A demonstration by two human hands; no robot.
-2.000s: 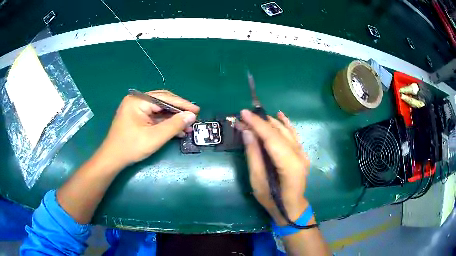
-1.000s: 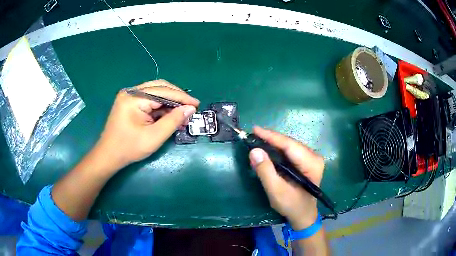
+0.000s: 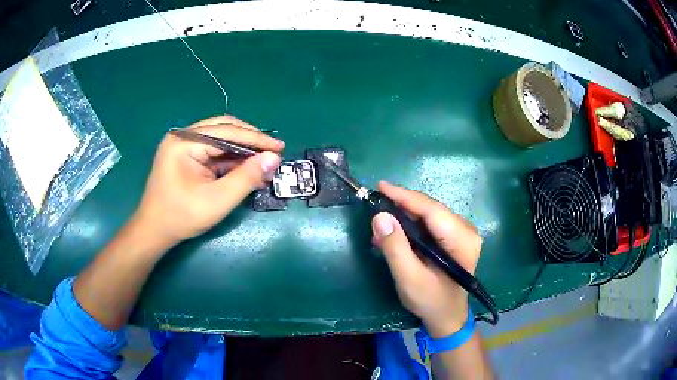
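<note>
The watch housing (image 3: 295, 179), with a pale rim and white and black parts inside, sits on the dark fixture (image 3: 326, 178). My left hand (image 3: 211, 171) holds slim grey tweezers (image 3: 211, 141) and its fingertips are at the housing's left edge; the tweezer tips are hidden at the fingers. My right hand (image 3: 427, 256) holds the black soldering iron (image 3: 434, 252). Its metal tip points up and left over the right part of the fixture, right of the housing. I cannot tell if it touches. Solder wire (image 3: 199, 61) runs down to just above my left hand.
A tape roll (image 3: 508, 111), a fume fan (image 3: 566, 211) and a red tray (image 3: 598, 96) with dark equipment and cream-yellow lumps stand at the right. A clear bag (image 3: 96, 157) with a pale sheet (image 3: 36, 133) lies at the left. Small units lie on the line beyond the white strip.
The iron was upright and blurred at first; my right hand has swung it down, its tip now towards the housing. My left hand stays at the housing. The whole view has shifted slightly.
</note>
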